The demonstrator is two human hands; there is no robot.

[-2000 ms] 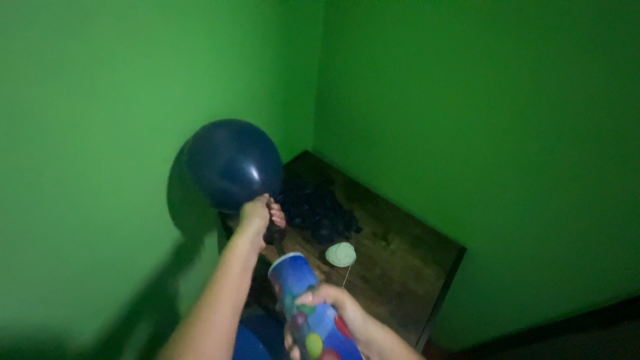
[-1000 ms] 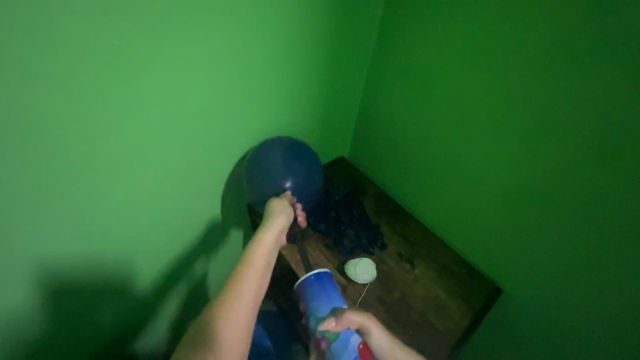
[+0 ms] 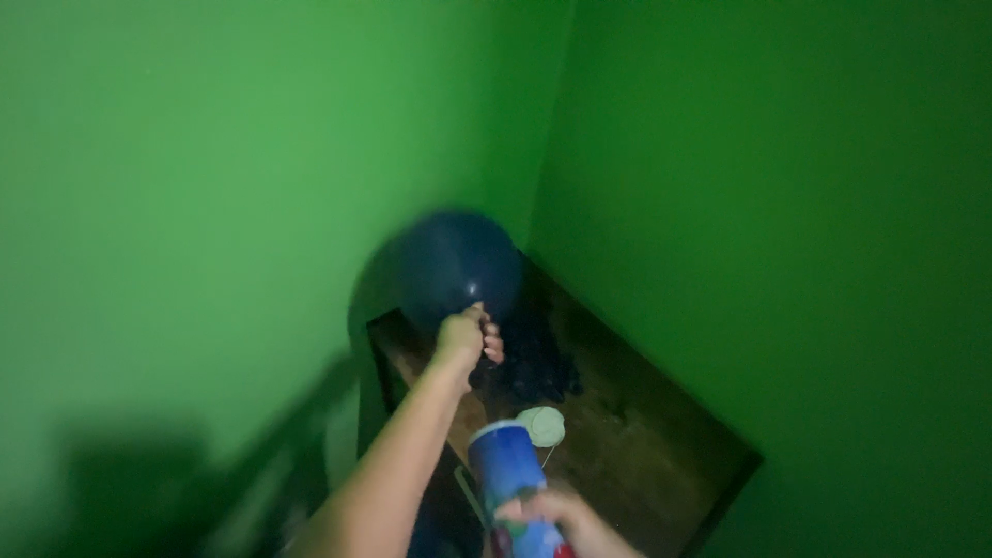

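Note:
A large inflated dark blue balloon (image 3: 457,263) stands near the green wall. My left hand (image 3: 471,337) pinches the balloon at its lower side, where the neck seems to be; the neck itself is blurred and mostly hidden by the fingers. Lower down, my right hand (image 3: 546,508) is wrapped around a blue cylindrical balloon pump (image 3: 508,465) with coloured balloon shapes on it, tilted with its pale-rimmed end toward the balloon. A ball of pale string (image 3: 542,426) rests on the wooden table just beyond the pump. Dark deflated balloons (image 3: 535,368) lie in a pile behind it.
The dark wooden table (image 3: 651,457) fits into the corner between two green walls (image 3: 736,194). A loose strand of string runs from the ball toward my right hand. Something dark blue (image 3: 446,527) shows low down beside the table, partly hidden by my left forearm.
The view has shifted, so the balloon and table sit differently in it. Both hands keep their holds on the balloon and the pump.

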